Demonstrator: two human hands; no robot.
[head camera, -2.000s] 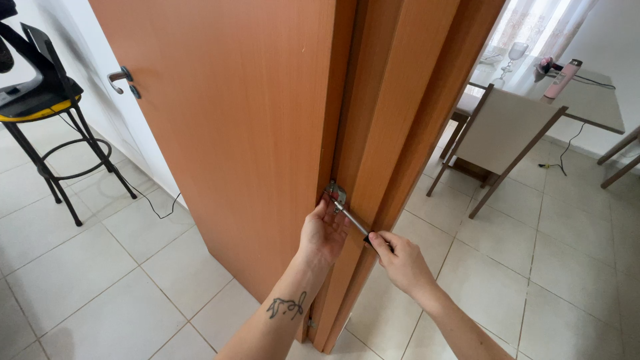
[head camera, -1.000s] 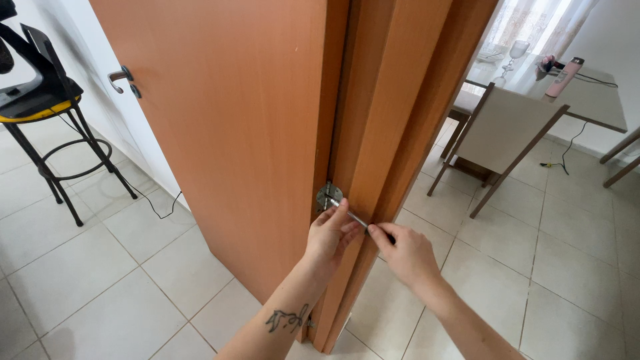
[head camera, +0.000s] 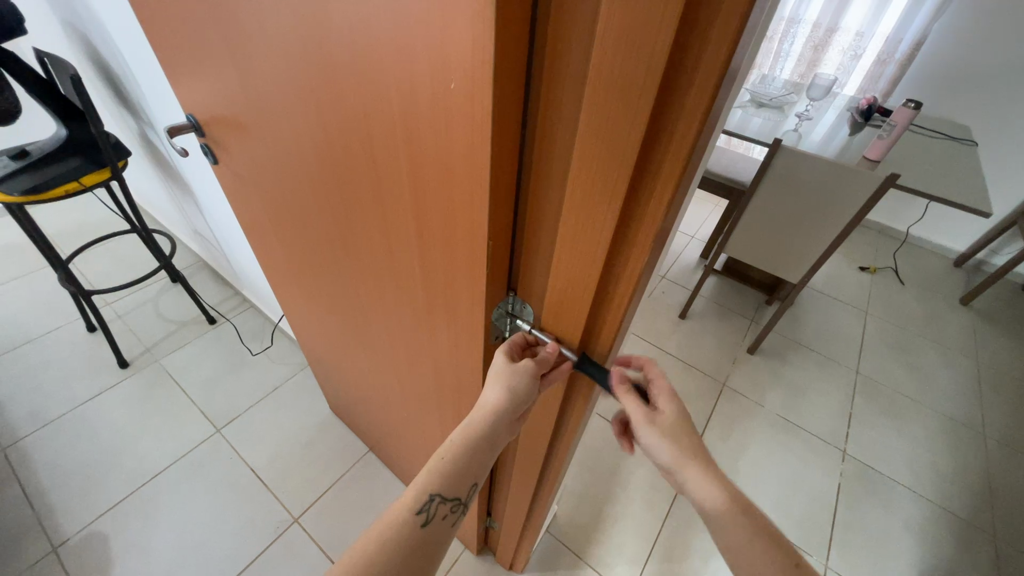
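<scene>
A round metal door hinge (head camera: 512, 314) sits where the wooden door (head camera: 384, 200) meets the wooden door frame (head camera: 596, 200). The tip of a screwdriver with a black handle (head camera: 593, 370) is at the hinge, its shaft slanting down to the right. My left hand (head camera: 524, 372) pinches the metal shaft between its fingers, just below the hinge. My right hand (head camera: 652, 416) has its fingertips around the rear of the handle and is slightly blurred. Whether the tip sits in a screw cannot be told.
On the left stands a black stool (head camera: 120, 240) bearing a dark object, with a cable on the floor. The door has a lever handle (head camera: 184, 134). At the right are a chair (head camera: 808, 216) and a table (head camera: 952, 180) with a pink bottle (head camera: 892, 132) and glassware.
My left hand has shifted down off the hinge, which now shows more fully. My right hand has moved back along the handle, so more of the handle is visible.
</scene>
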